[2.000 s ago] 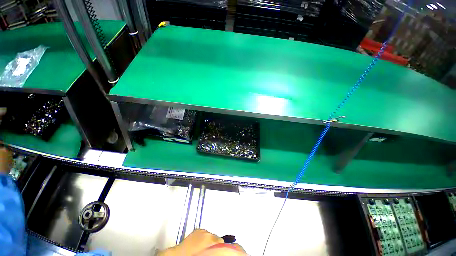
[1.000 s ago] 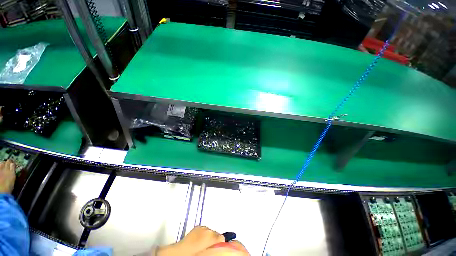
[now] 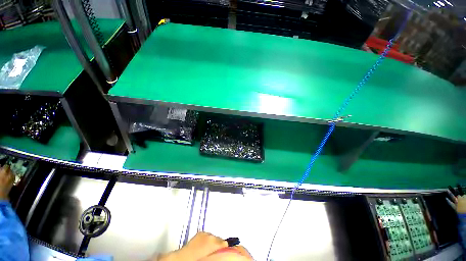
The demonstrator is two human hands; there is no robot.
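My left hand (image 3: 196,248) comes in from the lower left and is cut off by the bottom edge. A black finger cot (image 3: 232,241) shows at its right side. A reddish patch of skin lies against it at the bottom edge; I cannot tell whether it is part of my right hand. Nothing held can be seen. The hand is over the bright metal pan (image 3: 148,214), right beside the shiny cross rods (image 3: 201,214). The conveyor rail (image 3: 240,185) runs behind it.
A handwheel (image 3: 94,220) is at left. A pallet with two green boards (image 3: 405,229) is at right. A component tray (image 3: 232,140) and bags (image 3: 163,127) lie on the lower shelf. A blue coiled cord (image 3: 319,150) hangs down. Other workers' hands show at the left edge (image 3: 6,181) and right edge (image 3: 461,203).
My visible hand stays nearly still. The view shifts slightly. The other worker's hand at left moves over the boards there, and another hand has appeared at the right edge.
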